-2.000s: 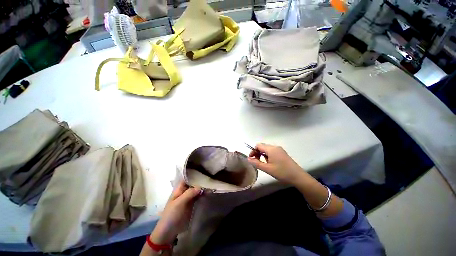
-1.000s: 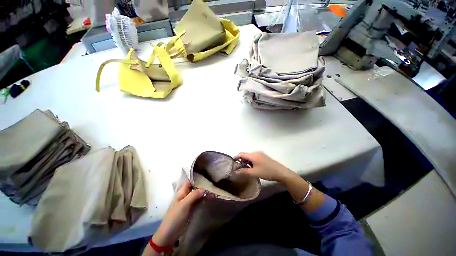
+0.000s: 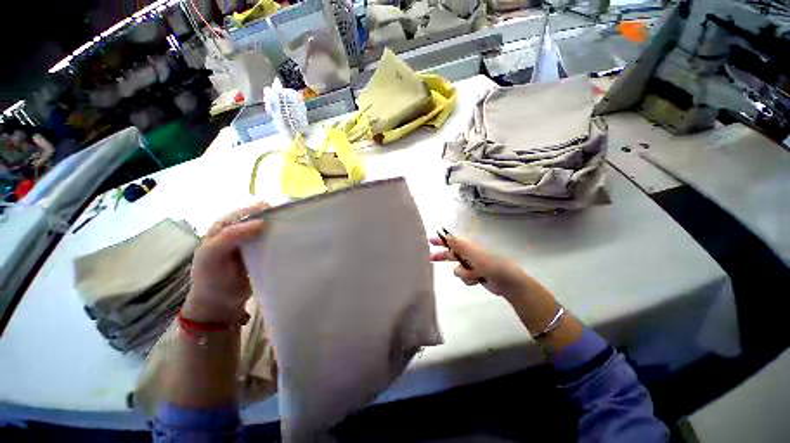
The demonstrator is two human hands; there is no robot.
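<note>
A beige bag lining (image 3: 346,285) hangs flat and upright in front of me, its dark stitched edge at the top. My left hand (image 3: 227,264) grips its upper left corner. My right hand (image 3: 485,270) is just right of the lining, apart from it, and holds small dark thread snips (image 3: 454,248) with the tips pointing up and left. The lining's lower end runs to the frame's bottom edge.
A stack of linings (image 3: 143,272) lies at the left; a second is partly hidden behind my left forearm. A taller pile of linings (image 3: 537,156) stands far right. Yellow bags (image 3: 403,99) and a white fan (image 3: 286,108) are at the far side. A sewing machine (image 3: 684,78) stands beyond.
The lining, earlier held low with its mouth open, is now raised and flat. My left hand has moved up with it. My right hand has come out of the mouth to the right. The view has shifted.
</note>
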